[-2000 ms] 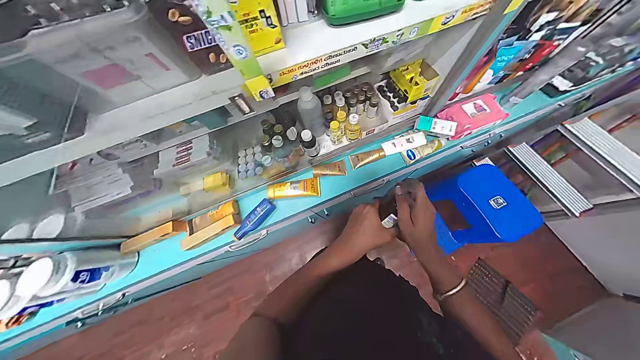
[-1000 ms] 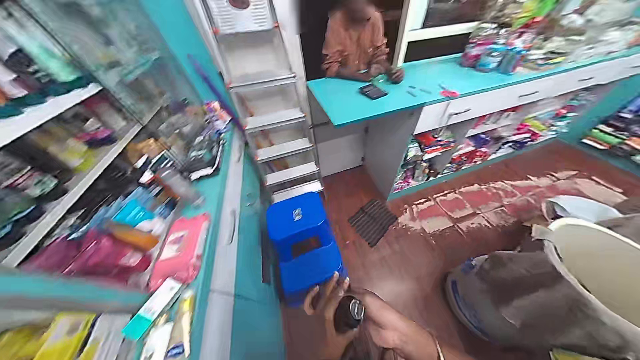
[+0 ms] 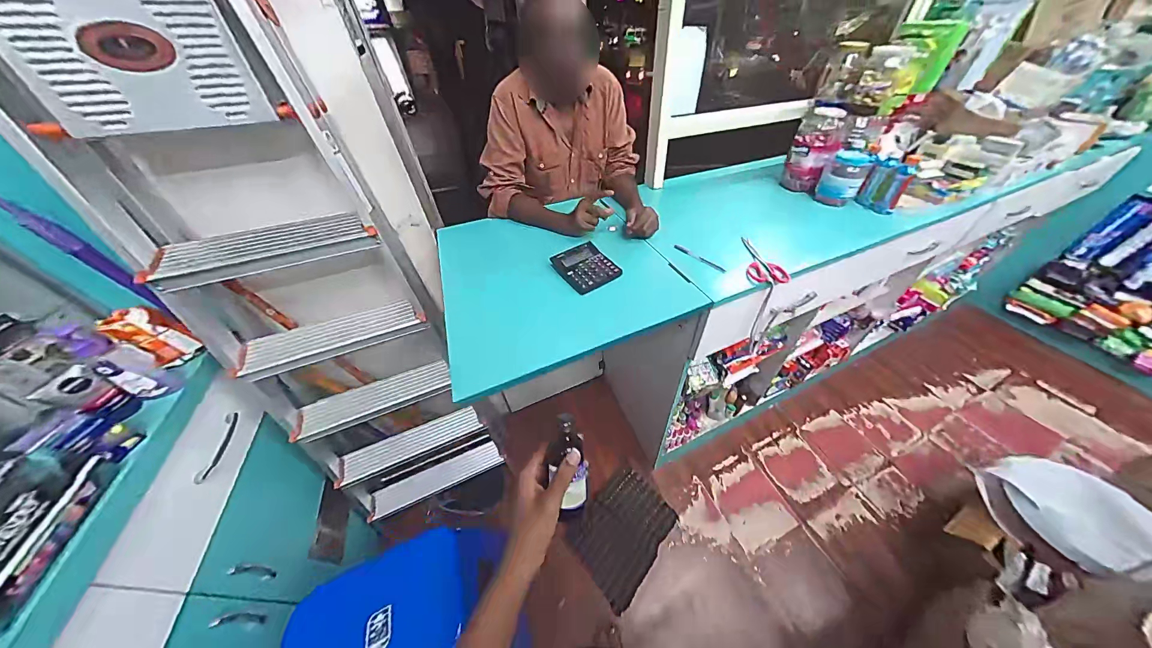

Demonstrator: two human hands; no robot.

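Observation:
My left hand [image 3: 542, 490] is wrapped around a small dark bottle [image 3: 569, 477] with a pale label and a dark cap. The bottle is upright, its thumb-side and label facing me, held over the floor in front of the counter. My fingers behind it are mostly hidden. My right hand is out of view. Beyond the bottle, a black calculator [image 3: 586, 267] lies on the turquoise counter [image 3: 513, 324]. A blue plastic step stool [image 3: 396, 585] stands below and left of my hand.
A person in an orange-brown shirt [image 3: 560, 144] rests both hands on the counter's far side. An aluminium stepladder [image 3: 310, 335] stands at the left. Scissors [image 3: 765, 272] and a pen [image 3: 699, 258] lie on the counter. A dark mat [image 3: 625, 540] and a white-rimmed container [image 3: 1071, 513] are lower right.
The view has swung from the shelves to the counter. Both hands were together at the bottle; now my left hand alone holds it, stretched forward, and my right hand has left the view.

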